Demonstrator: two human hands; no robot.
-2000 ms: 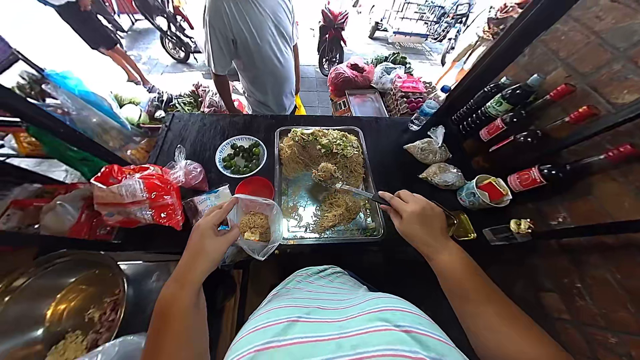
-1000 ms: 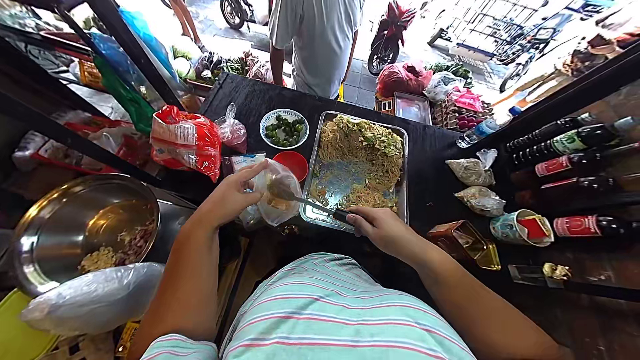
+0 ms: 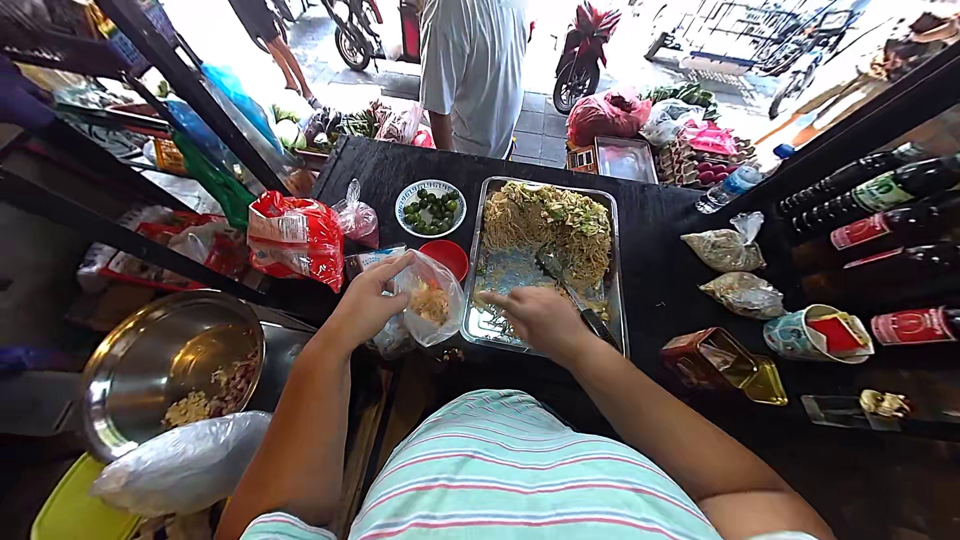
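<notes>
My left hand (image 3: 371,304) grips the rim of a clear plastic bag (image 3: 429,298) with orange-brown food inside, just left of the metal tray. My right hand (image 3: 544,316) is over the lower part of the tray (image 3: 618,262), fingers pointing left, with nothing seen between them. Thin noodles (image 3: 510,225) lie in the tray, chopped greens (image 3: 574,214) on top at the back. Tongs or a similar utensil with a dark handle (image 3: 596,326) rest in the tray, right of my right hand. A red bowl (image 3: 448,259) stands behind the bag, and a bowl of small green citrus fruits (image 3: 431,210) farther back.
Left are a red plastic package (image 3: 292,236) and a large metal basin (image 3: 112,375) with chopped food. Tied bags (image 3: 724,244), an open tin (image 3: 709,364), a cup (image 3: 799,334) and several bottles (image 3: 915,326) stand right. A person in a white shirt (image 3: 476,75) stands beyond the black table.
My right hand has let go of the utensil, which was over the bag one second ago and now lies in the tray. My left hand still holds the bag.
</notes>
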